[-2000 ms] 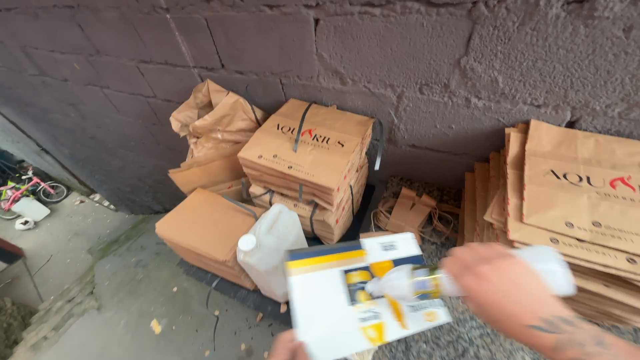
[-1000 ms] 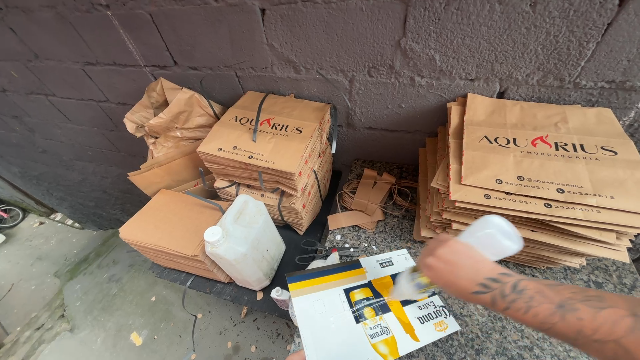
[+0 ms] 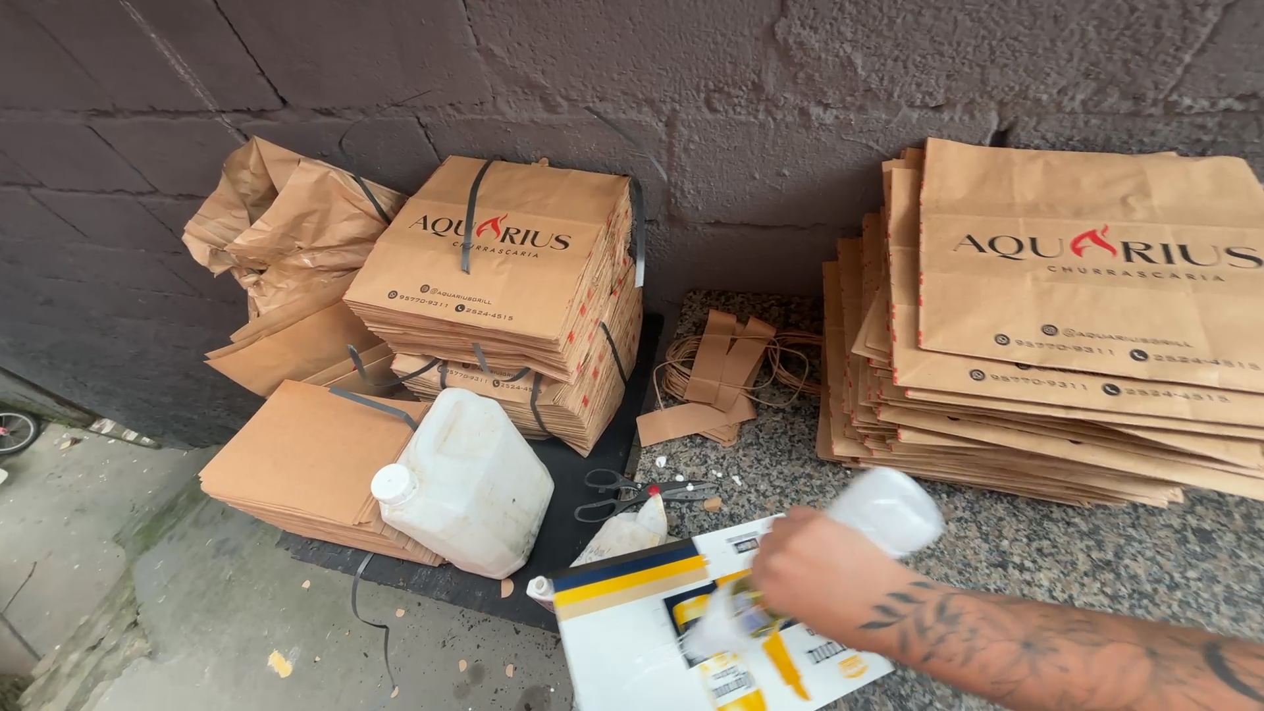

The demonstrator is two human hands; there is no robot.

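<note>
My right hand, on a tattooed forearm, is closed around a white plastic bottle. The bottle lies nearly level, its blurred front end over a printed Corona cardboard sheet with yellow and navy stripes. That sheet rests over the near edge of the speckled granite slab. Behind the sheet lie scissors with dark handles and a crumpled whitish bag. A small white cap or nozzle shows at the sheet's left corner. My left hand is outside the view.
Stacks of printed kraft paper bags stand at the right and, strapped, at the centre. A white plastic jug leans by plain brown paper sheets. Crumpled kraft paper, corded paper strips and a block wall lie behind.
My right hand and the bottle have moved over the sheet, the bottle staying in my grip. Fingers of my left hand, visible at the bottom edge earlier, are out of view.
</note>
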